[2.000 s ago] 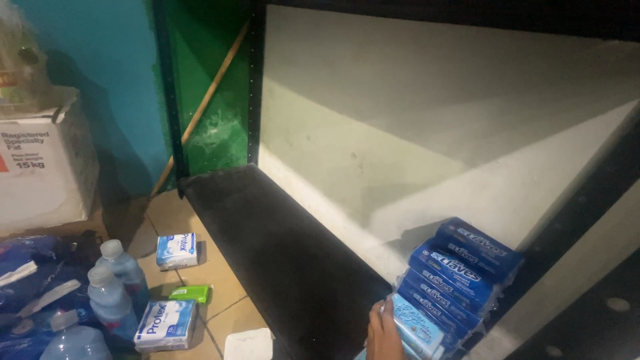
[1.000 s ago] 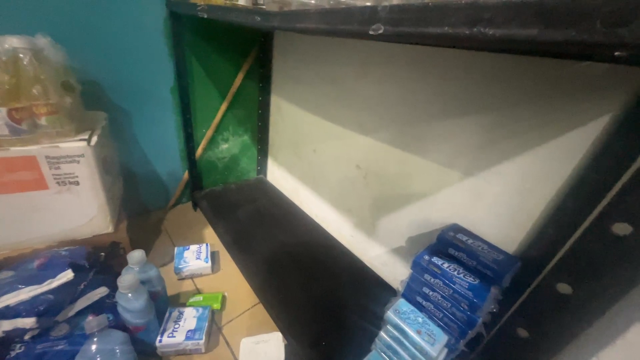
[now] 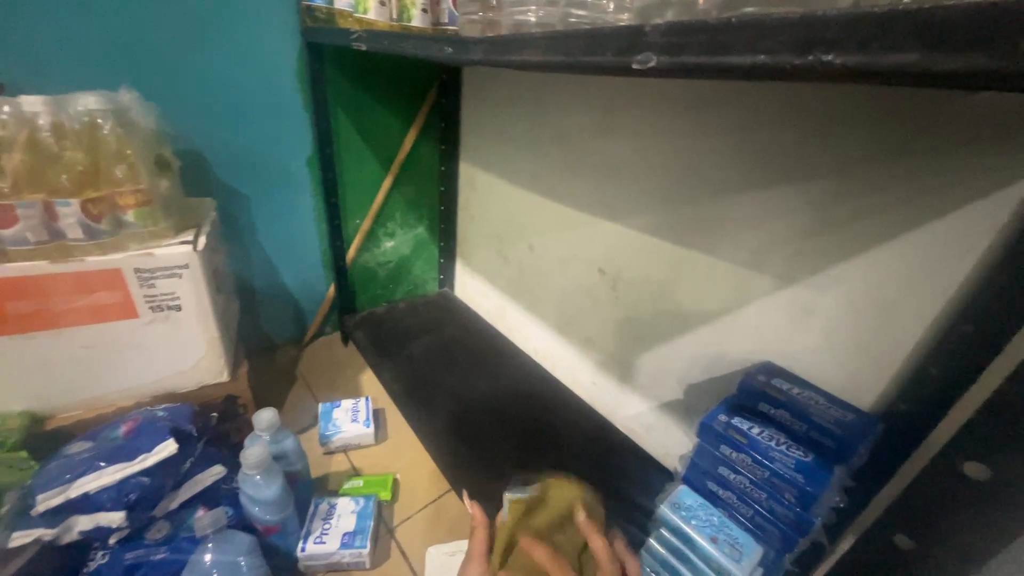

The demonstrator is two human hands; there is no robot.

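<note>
At the bottom centre, above the near part of the black shelf board (image 3: 496, 408), a blurred olive-brown cloth (image 3: 552, 516) is between my two hands. My left hand (image 3: 478, 540) grips its left side, and my right hand (image 3: 596, 552) has its fingers spread over the right side. A small pale blue and white item (image 3: 520, 496) shows at the cloth's upper left edge; what it is cannot be told. To the right, dark blue wrapped bars (image 3: 768, 448) lie stacked on the board, with light blue packs (image 3: 704, 532) in front of them.
Protex soap packs (image 3: 338, 532), a green packet (image 3: 368, 486) and pale blue bottles (image 3: 268, 496) stand on the tiled floor at left. Blue plastic packages (image 3: 120, 464) lie beyond, below a white carton (image 3: 104, 320) bearing bottles. An upper shelf (image 3: 640, 52) crosses above; a wooden stick (image 3: 388, 188) leans behind the frame.
Two seconds ago a hand was at the light blue packs; one second ago no hand showed. Now both hands are at the bottom centre with the cloth. The view has shifted.
</note>
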